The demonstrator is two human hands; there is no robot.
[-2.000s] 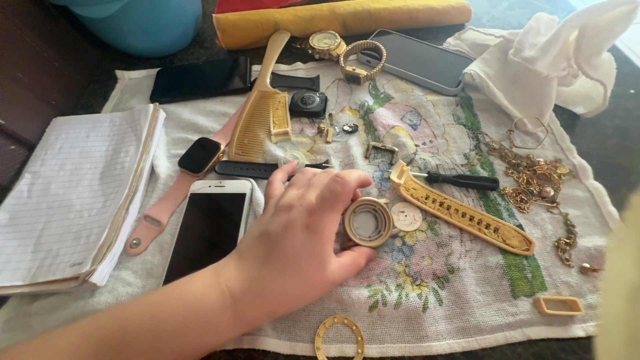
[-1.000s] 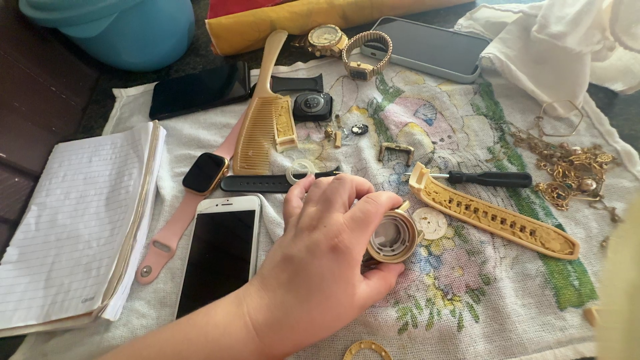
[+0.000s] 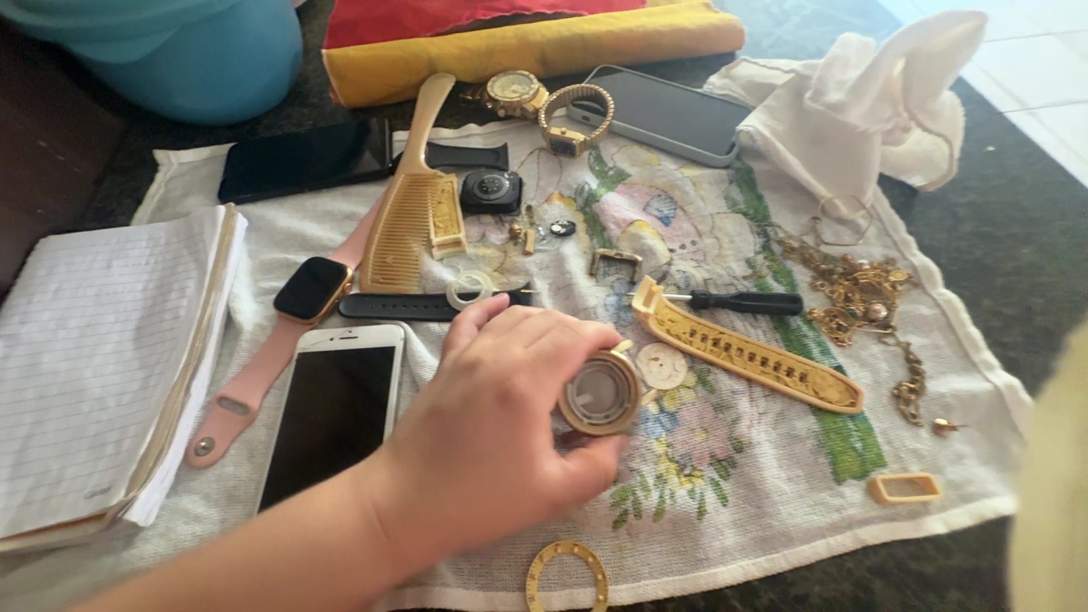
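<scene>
My left hand (image 3: 501, 404) comes in from the lower left and holds a round gold-toned watch case (image 3: 600, 393) between thumb and index finger, its open ring side up. Just right of the case lies a pale round watch dial (image 3: 662, 365). By my other fingertips, a translucent white ring (image 3: 469, 291) rests on a black watch strap (image 3: 399, 307). Further right are a cream and gold strap piece (image 3: 748, 355) and a black-handled screwdriver (image 3: 746, 303). A gold-toned bezel ring (image 3: 567, 578) lies at the bottom. My right hand is not in view.
On the embroidered cloth (image 3: 926, 544) lie a white phone (image 3: 333, 416), a pink-strapped smartwatch (image 3: 313, 289), a comb (image 3: 397, 229), a strap loop (image 3: 904, 488) and tangled gold-toned jewellery (image 3: 858, 293). A notebook (image 3: 102, 357) is at left, a blue container (image 3: 195, 59) behind. Something yellowish and blurred edges the right.
The translucent ring, not visible in the oldest frame, now shows beside my left fingertips on the black strap. My left hand keeps hold of the watch case throughout.
</scene>
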